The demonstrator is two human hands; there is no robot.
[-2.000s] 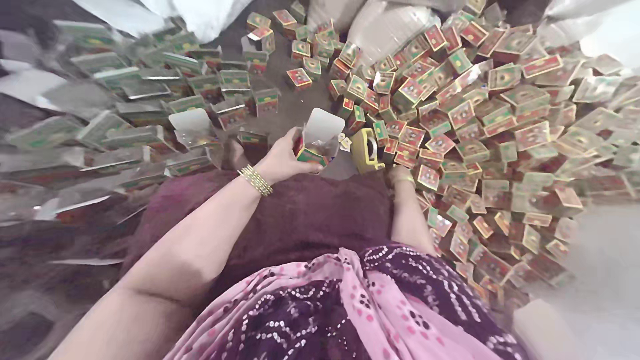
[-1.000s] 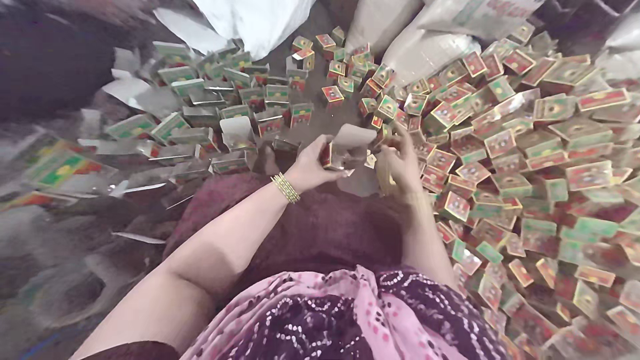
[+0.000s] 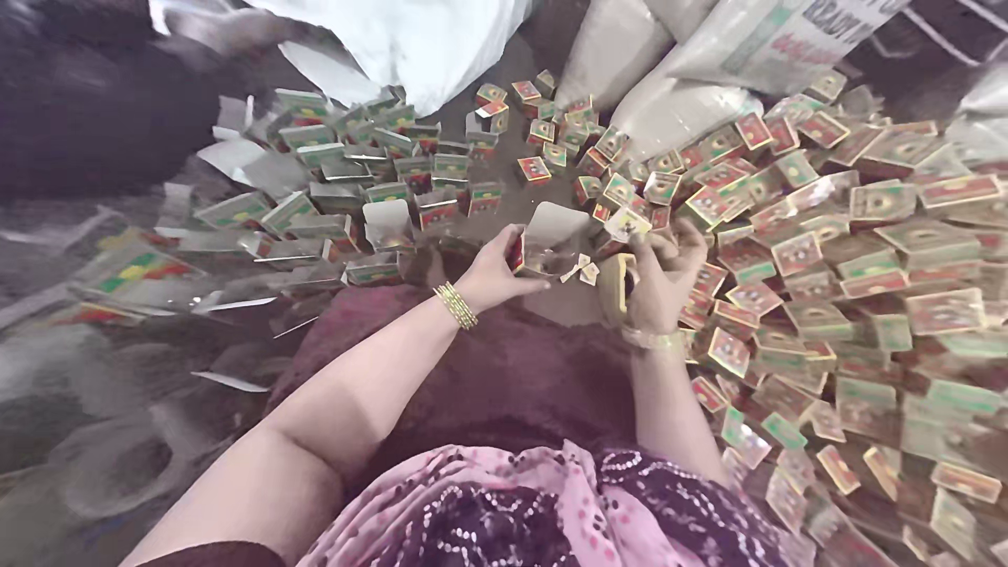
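Note:
My left hand (image 3: 504,272) holds a small printed carton (image 3: 543,252) whose pale flap (image 3: 557,222) stands up, thumb and fingers at its sides. To its right, my right hand (image 3: 669,276) has thumb and fingers bent near a small whitish printed piece (image 3: 628,224); whether the fingers grip it, I cannot tell. A yellow-rimmed container (image 3: 618,291) is beside the right palm, partly hidden by it. Small pale paper pieces (image 3: 583,270) lie between my hands. Many little red and green boxes (image 3: 795,252) are heaped on the right.
Rows of green and red cartons with raised flaps (image 3: 394,169) spread over the floor at left. White sacks (image 3: 669,102) and a white sheet (image 3: 417,39) are at the far side. My lap, under dark maroon cloth (image 3: 504,370), is at the near side.
My right hand was raised beside the left one a second ago; it is now farther right, over the yellow-rimmed container. The left hand still holds a flapped carton.

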